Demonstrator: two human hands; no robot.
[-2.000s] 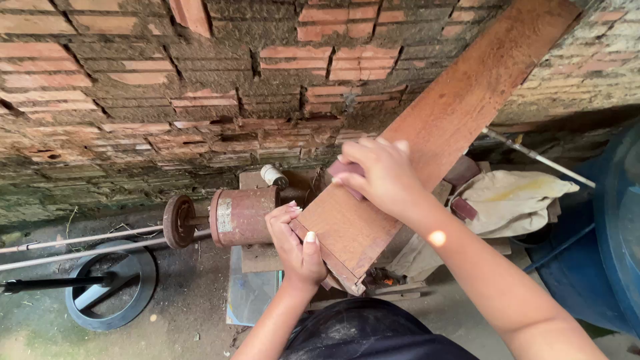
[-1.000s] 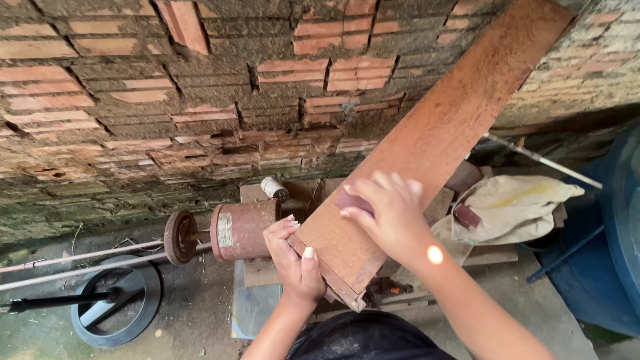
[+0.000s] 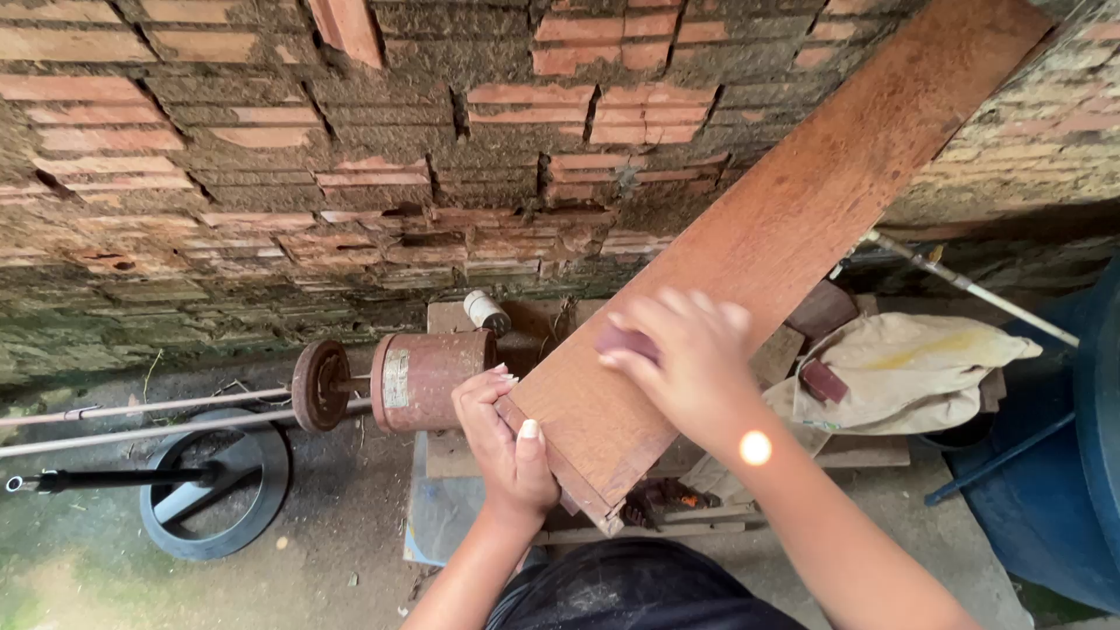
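A long reddish-brown wooden board (image 3: 787, 201) slants from the lower middle up to the top right, near the brick wall. My left hand (image 3: 507, 442) grips its lower end at the left corner, thumb on top. My right hand (image 3: 691, 359), slightly blurred, holds a dark red piece of sandpaper (image 3: 626, 343) pressed on the board's face. A similar small dark red piece (image 3: 823, 381) lies on a beige cloth (image 3: 919, 367) right of the board. What supports the board underneath is mostly hidden.
An electric motor (image 3: 437, 381) with a pulley (image 3: 320, 385) sits left of the board, a white cylinder (image 3: 486, 311) behind it. Farther left lie pipes (image 3: 175, 433) and a round grey base (image 3: 214, 484). A blue tank (image 3: 1050, 472) stands right. The brick wall (image 3: 394, 192) rises behind.
My right hand has moved over the board's face with the sandpaper in it. My left hand still holds the lower end.
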